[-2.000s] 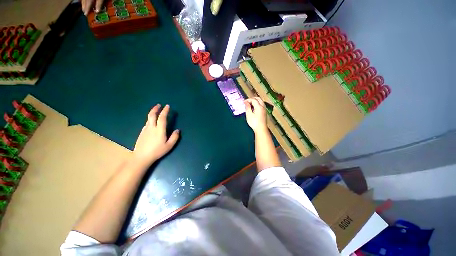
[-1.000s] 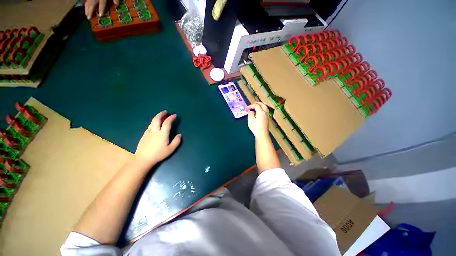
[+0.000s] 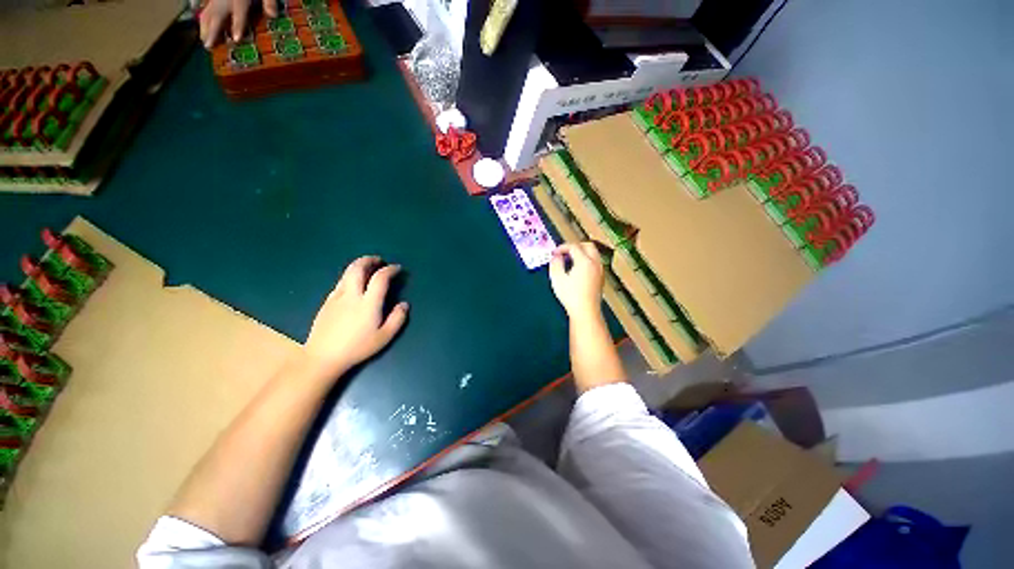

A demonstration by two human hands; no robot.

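A smartphone [image 3: 522,228] with a lit pinkish-white screen lies on the dark green bench mat, beside the stacked cardboard at right. My right hand [image 3: 578,278] is at the phone's lower end, its fingertips at the screen's corner; it does not grip the phone. My left hand [image 3: 357,316] rests on the mat, empty, with its fingers a little apart. My left forearm lies over a cardboard sheet [image 3: 167,411] that carries green circuit boards with red loops [image 3: 39,322] at its left edge.
Stacked loaded sheets [image 3: 712,256] stand at right, more [image 3: 50,111] at far left. Another person's hand [image 3: 236,18] touches the orange-red fixture [image 3: 291,73]. A white-and-black machine [image 3: 545,106], red knotted piece [image 3: 455,145] and white round piece [image 3: 488,172] are at the back.
The phone's screen has gone from dim purple to bright with small icons. My right hand has shifted slightly at its lower end. My left hand has hardly moved. The view has shifted slightly.
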